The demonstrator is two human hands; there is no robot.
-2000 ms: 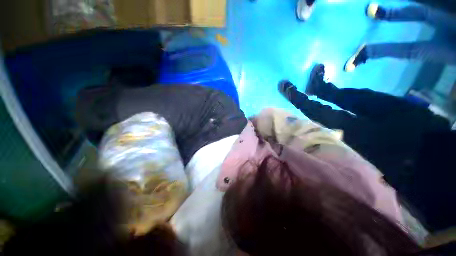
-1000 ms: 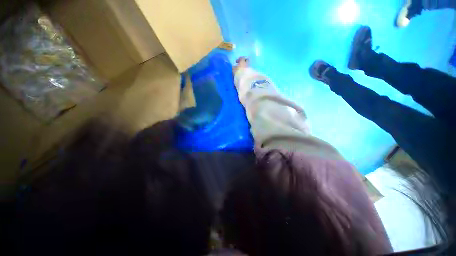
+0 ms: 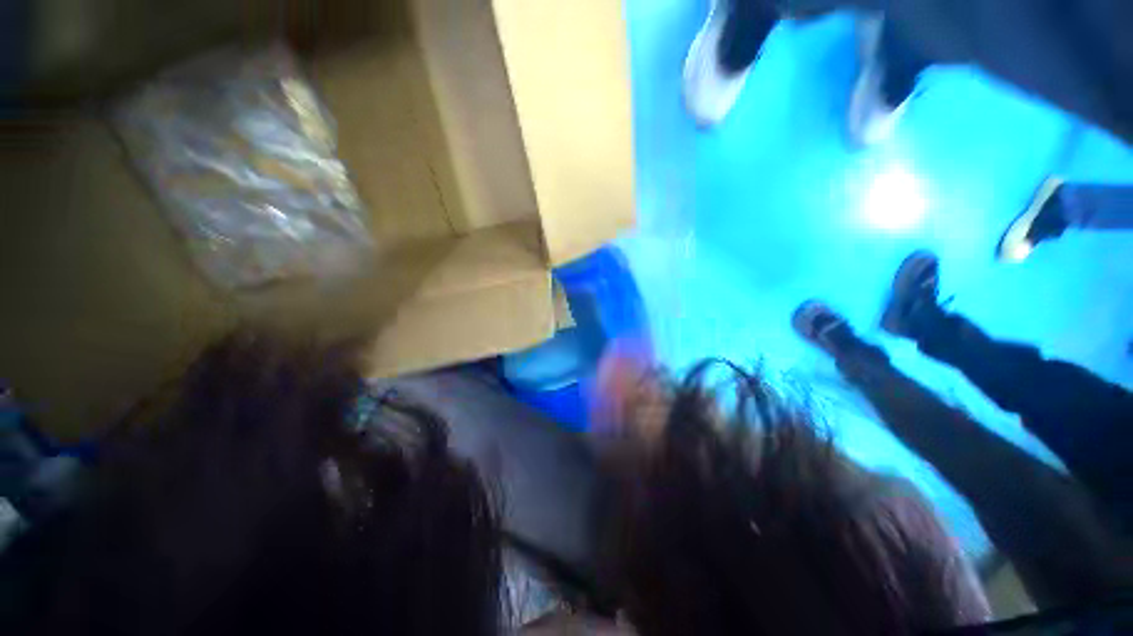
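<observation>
A clear plastic bag (image 3: 255,174) with dull yellowish contents lies in an open brown cardboard carton (image 3: 460,292) at the upper left. The film is shiny and crinkled, and the contents are too blurred to tell apart. My right hand (image 3: 625,379) is a small blurred patch beside the blue stool, right of the carton's near corner. Dark hair partly covers it, so its fingers and any hold cannot be made out. My left hand is not in view.
A blue plastic stool (image 3: 578,342) stands behind the carton's corner. A carton flap (image 3: 572,124) sticks out over the blue floor (image 3: 746,249). Legs and shoes of several people are at the right. Dark hair (image 3: 273,497) hides much of the bottom.
The view has shifted, and the carton with its bag now sits further right. The filled bag on my lap is out of sight. My right arm has drawn back from its stretched-out position.
</observation>
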